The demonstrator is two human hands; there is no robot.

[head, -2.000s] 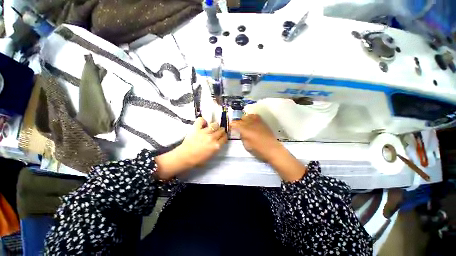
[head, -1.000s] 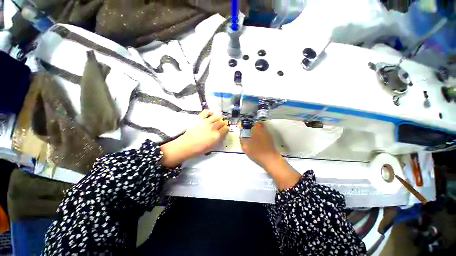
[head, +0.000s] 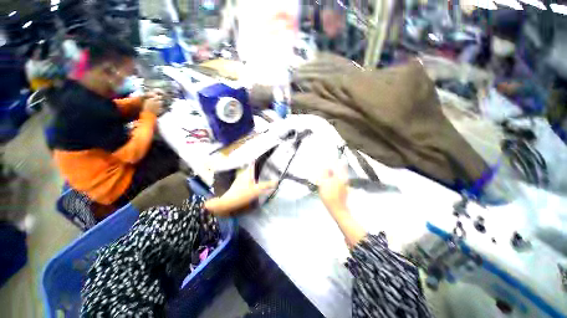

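Note:
The white lining with brown seam strips (head: 311, 152) lies bunched on the white table, left of the sewing machine (head: 491, 261). My left hand (head: 244, 191) is at its left edge with thumb and fingers spread; whether it grips cloth cannot be told. My right hand (head: 334, 186) is on or just over the white cloth, blurred; its fingertips and any grip are unclear. Both hands are away from the needle area.
A dark blue box with a white disc (head: 229, 110) and red-handled scissors (head: 198, 134) are beyond my left hand. A brown fabric pile (head: 398, 112) lies behind. A blue basket (head: 68, 264) is at lower left. A person in orange and black (head: 102, 149) sits at left.
The view has swung left, so the machine now shows at lower right. Both hands have left the needle area and are over the cloth to its left, farther apart.

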